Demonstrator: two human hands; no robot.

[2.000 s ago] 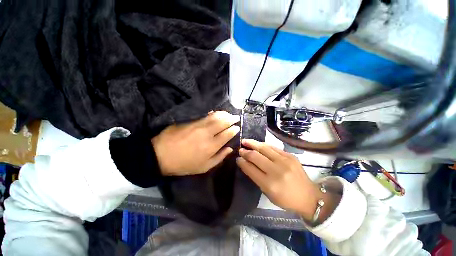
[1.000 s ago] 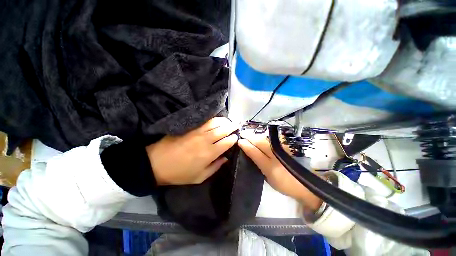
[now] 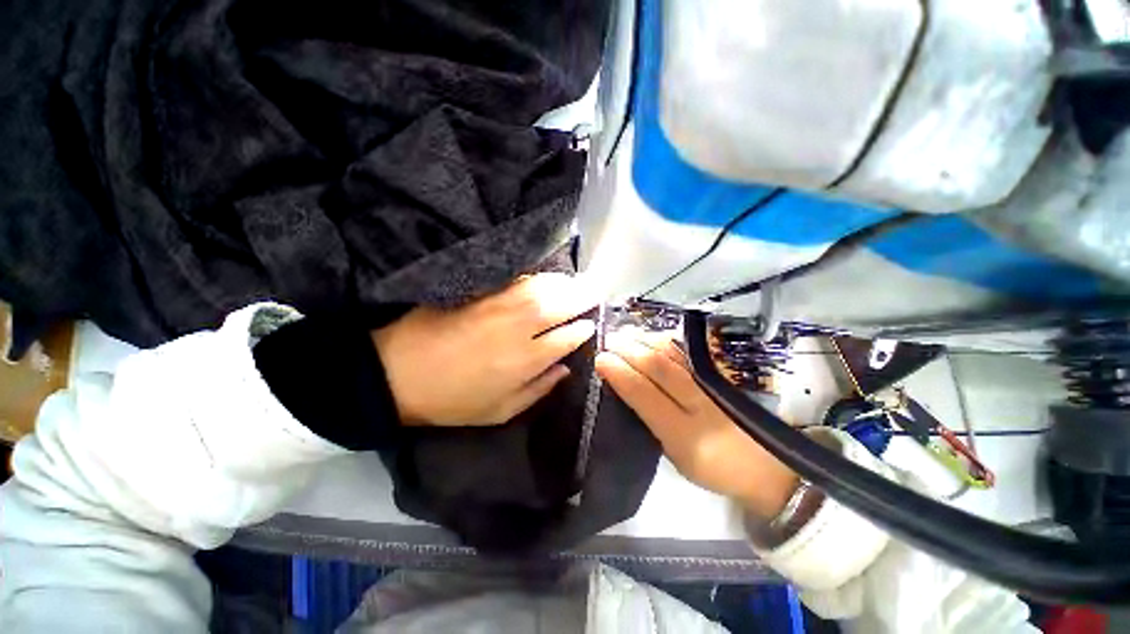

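Observation:
The dark garment body (image 3: 285,161) lies heaped left of the white sewing machine head (image 3: 768,112) and hangs over the table's front edge. My left hand (image 3: 477,353) lies flat on the cloth, fingertips beside the needle area. My right hand (image 3: 694,415) has its fingertips on the cloth at the seam edge (image 3: 587,427), just below the presser foot (image 3: 644,316). The fingertips of both hands almost meet at the seam. The needle is too small and blurred to make out. A black curved cable or bar passes in front of part of my right hand.
Snips with red and yellow-green handles (image 3: 952,448) and a blue round item (image 3: 867,427) lie right of my right hand. A dark spring part (image 3: 1097,372) is close at the right. Blue crates (image 3: 341,592) are below the table edge (image 3: 496,545). A brown surface is at far left.
The view of the machine head has shifted, and the black curved part now crosses in front of my right hand. The seam edge shows lower down; both hands stay on the cloth near the presser foot.

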